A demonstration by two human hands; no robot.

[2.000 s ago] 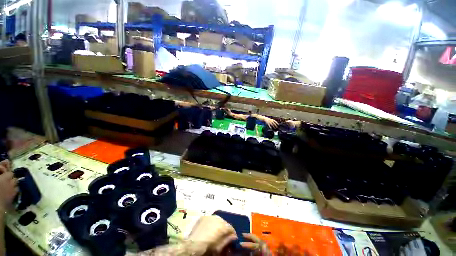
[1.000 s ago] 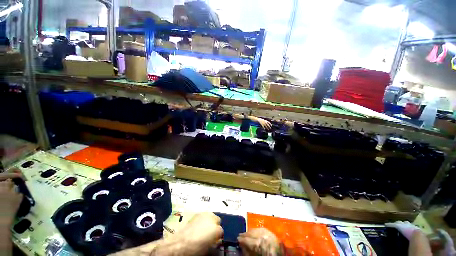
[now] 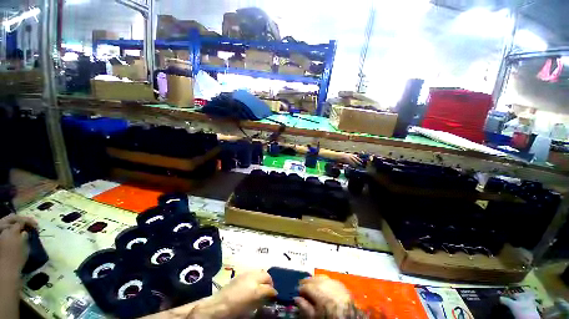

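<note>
A dark navy housing (image 3: 289,283) is at the bottom centre, between my two bare hands. My left hand (image 3: 244,295) grips its left side and my right hand (image 3: 324,298) grips its right side. The fingertips meet its near edge, where small details are too blurred to tell. A cluster of dark cup-shaped units (image 3: 163,257) stands to the left of my hands, with pale rings and dark centres on top.
A cardboard tray of dark parts (image 3: 293,228) lies ahead, another (image 3: 462,265) at right. An orange card (image 3: 380,296) lies right of my hands. A neighbour's hands (image 3: 14,240) hold a dark part at left; a gloved hand (image 3: 523,306) shows at right.
Two seconds ago my hands were closer together and the housing lay partly behind them; now they hold its two sides. The gloved hand at right has come into view. The camera view has shifted slightly.
</note>
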